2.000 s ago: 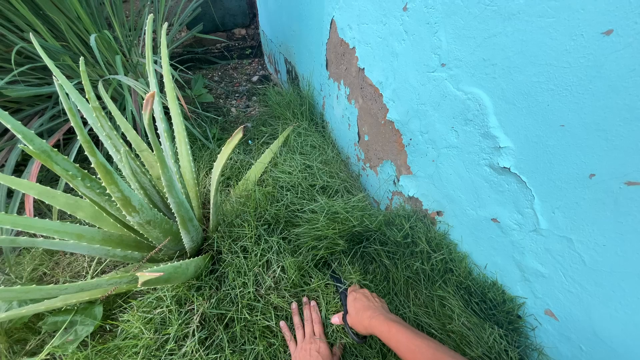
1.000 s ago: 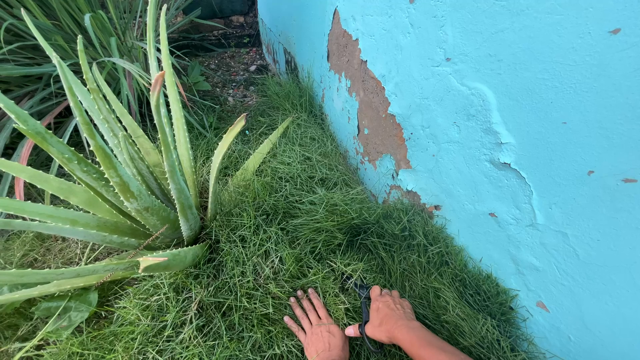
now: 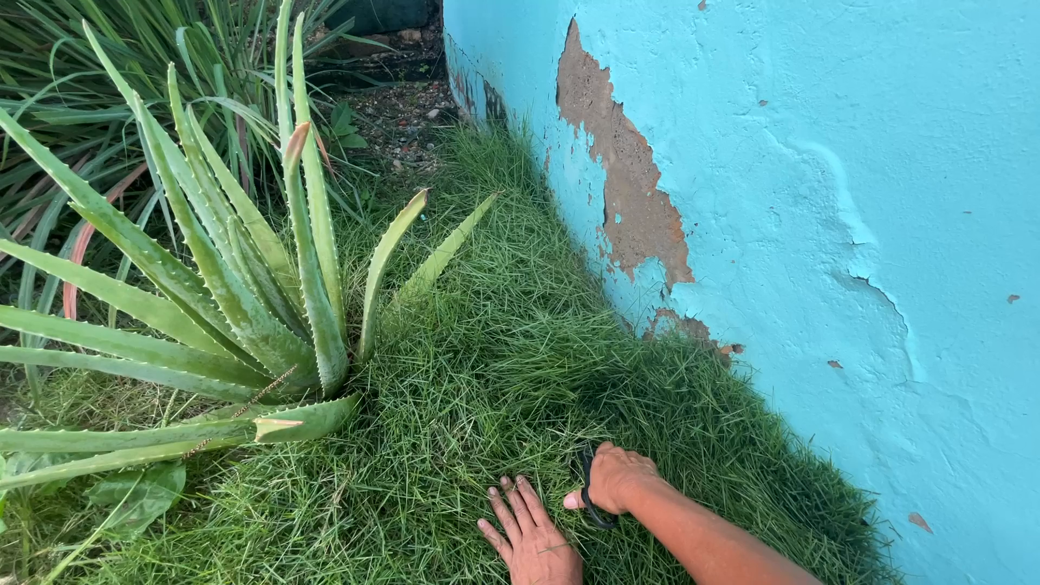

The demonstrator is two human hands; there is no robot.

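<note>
My right hand (image 3: 619, 481) is closed around the black handles of scissors (image 3: 597, 513) low in the grass, right of the frame's middle. Their blades are mostly hidden among the grass. Just to the left, my left hand (image 3: 532, 532) lies palm down on the grass (image 3: 455, 479), fingers spread and pointing up the frame, holding nothing. Long green grass surrounds both hands.
A large aloe plant (image 3: 268, 325) with spiny leaves stands at the left. A turquoise wall (image 3: 812, 244) with peeling paint borders the grass on the right. Behind the aloe grow long-bladed plants (image 3: 162, 106), beside gravelly soil (image 3: 398, 122).
Between the first frame and the second, my left hand moved slightly right. My right hand keeps its hold on the scissors throughout.
</note>
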